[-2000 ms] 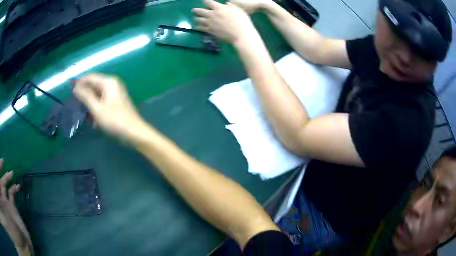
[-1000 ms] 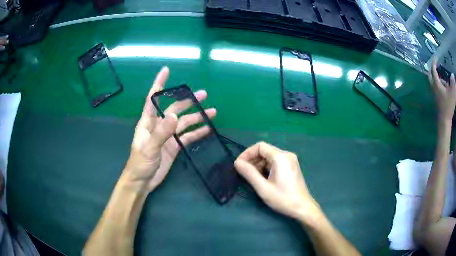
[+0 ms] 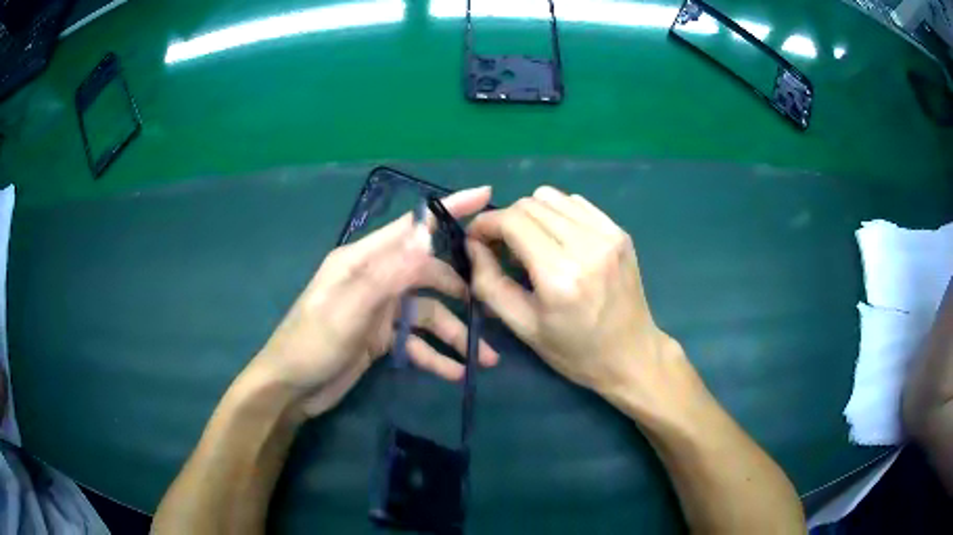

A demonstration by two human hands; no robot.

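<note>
A black phone middle frame (image 3: 418, 475) is held upright in front of me, its solid end plate low and its narrow end up between my hands; it is a little blurred. My left hand (image 3: 361, 298) holds it near the upper end, with fingers showing through the open window. My right hand (image 3: 570, 287) pinches at the upper right corner of the frame; whether a small part is between those fingertips is hidden. Another black frame (image 3: 361, 214) lies on the dull green mat behind my hands, mostly covered by them.
Three more black frames lie on the glossy green strip beyond: one left (image 3: 108, 115), one centre (image 3: 514, 78), one right (image 3: 742, 63). White cloths (image 3: 904, 313) lie at the right edge, with another person's arm (image 3: 933, 381) beside them. Another white sheet is at the left edge.
The held frame has turned more upright and come lower. My right hand has moved up from beside the solid plate to the narrow end. The view has tilted down, so the far tray is out of sight.
</note>
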